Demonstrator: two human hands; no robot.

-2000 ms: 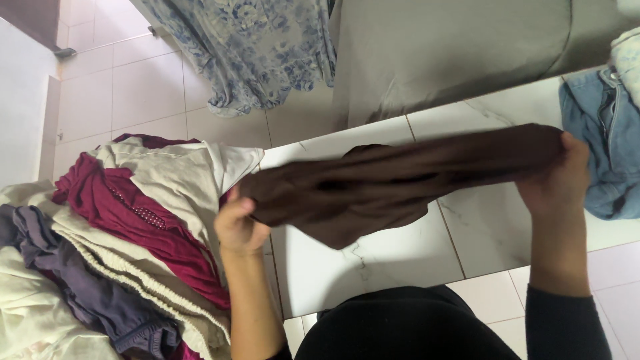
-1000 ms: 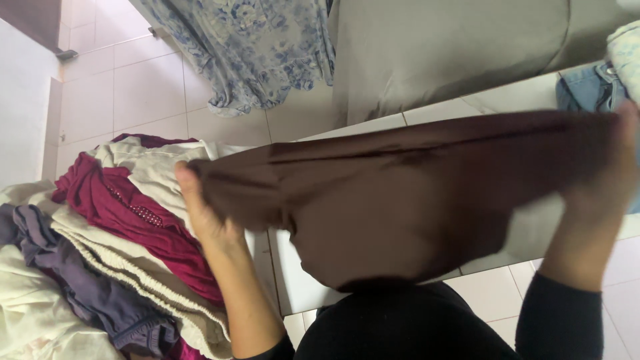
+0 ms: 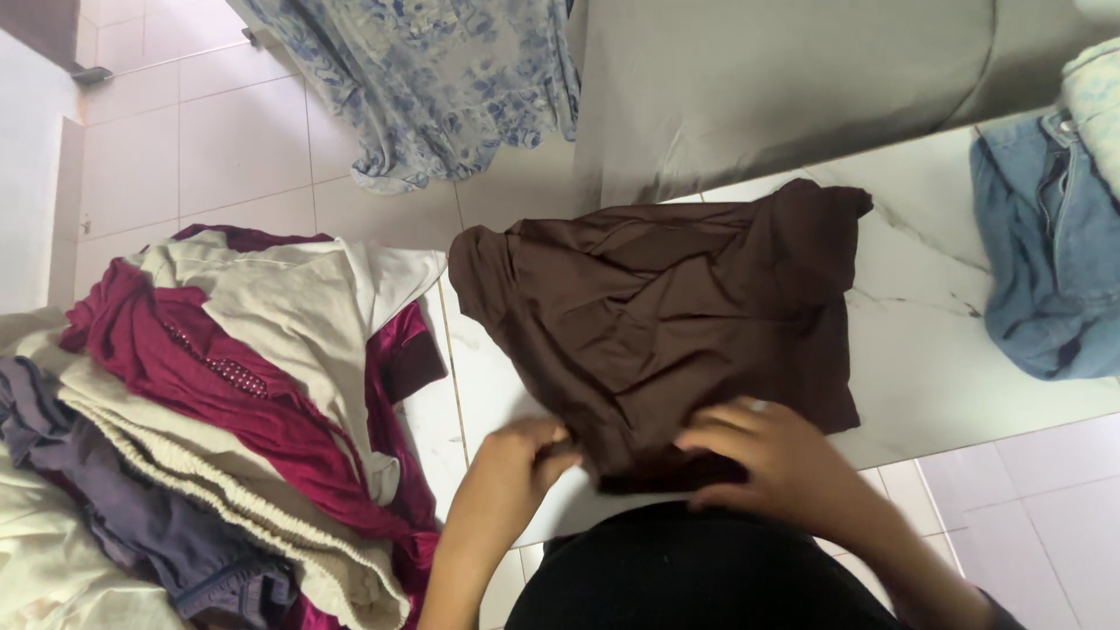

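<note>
A dark brown cloth garment [image 3: 665, 315] lies wrinkled on the white marbled tile surface [image 3: 919, 350] in front of me, its sides bunched and its far right corner folded over. At its near left edge is my left hand [image 3: 525, 455], thumb and fingers close to the cloth; whether they pinch it is blurred. My right hand [image 3: 761, 455], with a ring on one finger, lies over the near right edge, fingers spread and touching the fabric. The part of the near edge under the right hand is hidden.
On the left is a heap of clothes with a crimson garment [image 3: 219, 367], a cream garment [image 3: 289, 306] and a purple-grey one [image 3: 166, 507]. Folded blue denim [image 3: 1032, 262] lies at the right. Beyond are a grey cover [image 3: 770, 79] and a hanging blue floral cloth [image 3: 446, 79].
The brown garment, held stretched between both hands before, now lies on the tile surface. My hands have come closer together at its near edge.
</note>
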